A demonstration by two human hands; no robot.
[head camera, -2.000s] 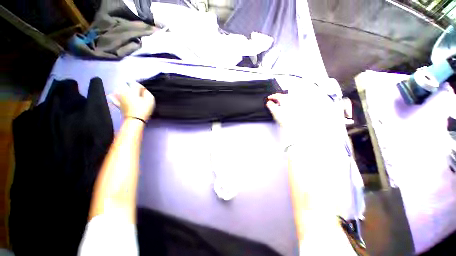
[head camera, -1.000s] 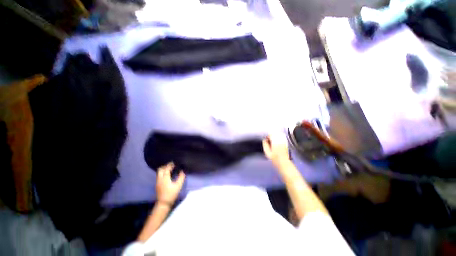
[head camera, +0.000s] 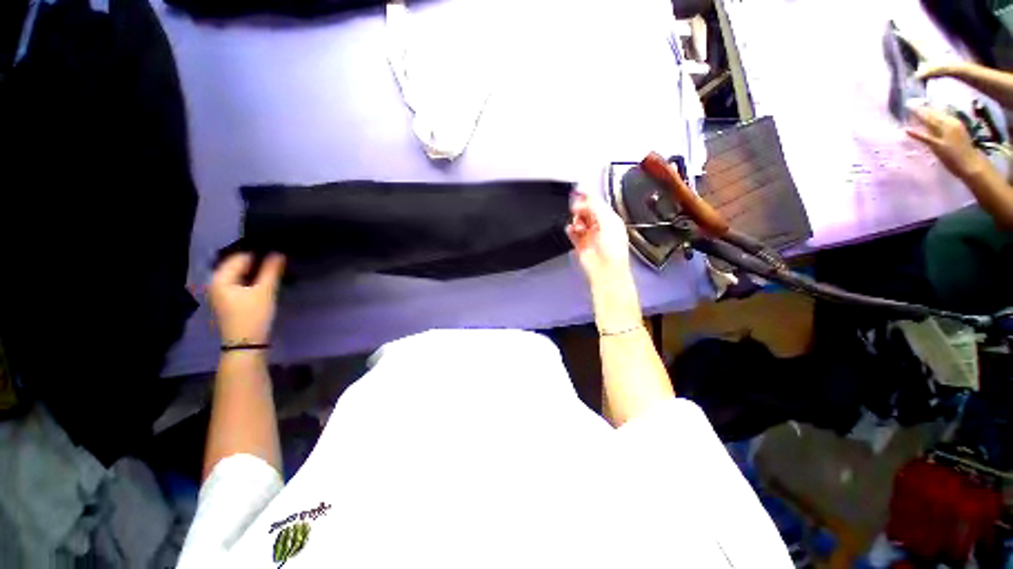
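Observation:
A long black garment piece lies across the lilac cloth-covered table in front of me, its lower edge partly folded over. My left hand is at its lower left corner, with thumb and fingertips on the edge. My right hand is at its right end, fingers bent together at the edge. The steam iron stands just right of my right hand, with an orange-brown handle and a dark cord running right.
A large black heap hangs over the left table edge. A pale scrap lies beyond the piece. The ridged rest pad is right of the iron. Another person's hands work at the second table. Cloth heaps and a red thing lie below.
The view has tilted down. The piece before me, narrow and bunched a second ago, is now spread wider and flatter. My hands have moved farther apart, to its two ends.

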